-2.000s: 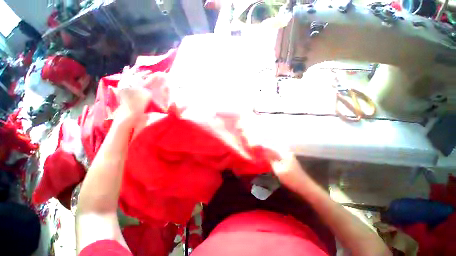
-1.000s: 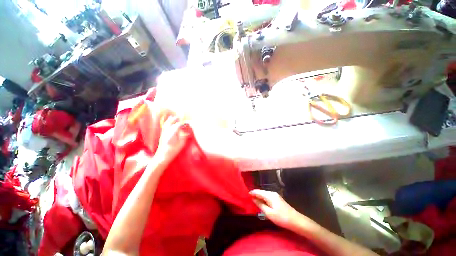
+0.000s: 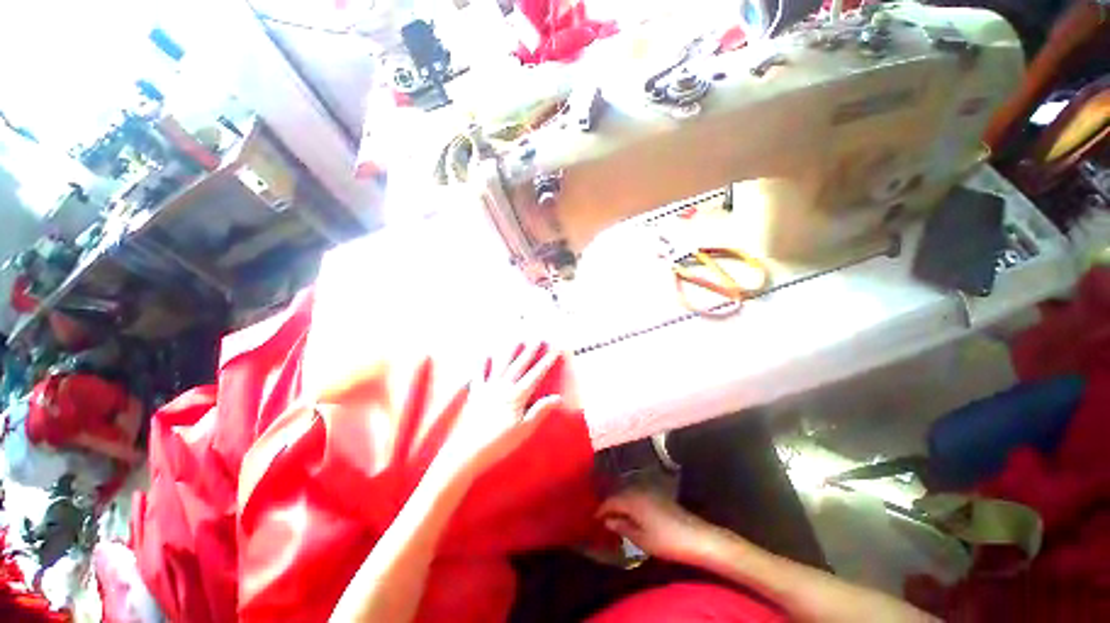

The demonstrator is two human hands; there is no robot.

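Note:
The large red fabric piece [image 3: 329, 487] lies over the left part of the white table and hangs over its front edge to the lap. My left hand [image 3: 509, 399] lies on the fabric with fingers spread, left of and below the machine head. My right hand [image 3: 648, 521] is below the table edge, with its fingers curled on the fabric's lower right edge; the fingertips are partly hidden. The cream sewing machine [image 3: 730, 134] stands behind, and its needle area [image 3: 550, 274] has no red fabric under it. Glare washes out the tabletop there.
Scissors with yellow-orange handles [image 3: 721, 282] lie under the machine arm. A dark flat rectangle [image 3: 959, 241] lies at the table's right end. A dark blue bundle [image 3: 1008, 416] and red cloth [image 3: 1071, 487] are at right. Another worktable [image 3: 183, 225] stands at left.
The view has turned and the machine appears farther left. My left hand has moved right across the fabric, opening from a bunched grip to spread fingers. The fabric is spread flatter, nearer the needle area.

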